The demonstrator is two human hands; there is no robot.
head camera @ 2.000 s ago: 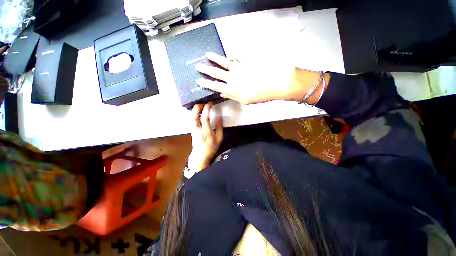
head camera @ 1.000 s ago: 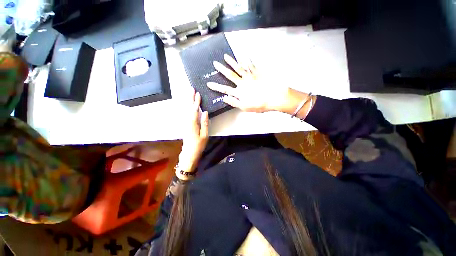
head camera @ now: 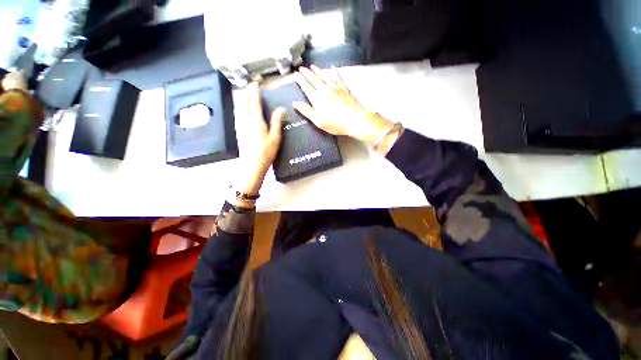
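Observation:
A closed black gift box with dotted texture and small white lettering lies on the white table in front of me. My left hand lies along the box's left side, fingers pointing away from me. My right hand rests over the far right part of the box, fingers spread towards its far edge. Both hands touch the box, which stays on the table. To the left stands an open black box base with a small white charging case in its cut-out.
A black box stands further left. A pale pile lies at the back. Large black boxes are at the right. A person in a patterned sleeve is at the left, beside a red stool.
My left hand has moved forward from the box's near edge to its left side. My right hand has moved to the far part. The box now lies straighter, its near lettering uncovered. The view has shifted.

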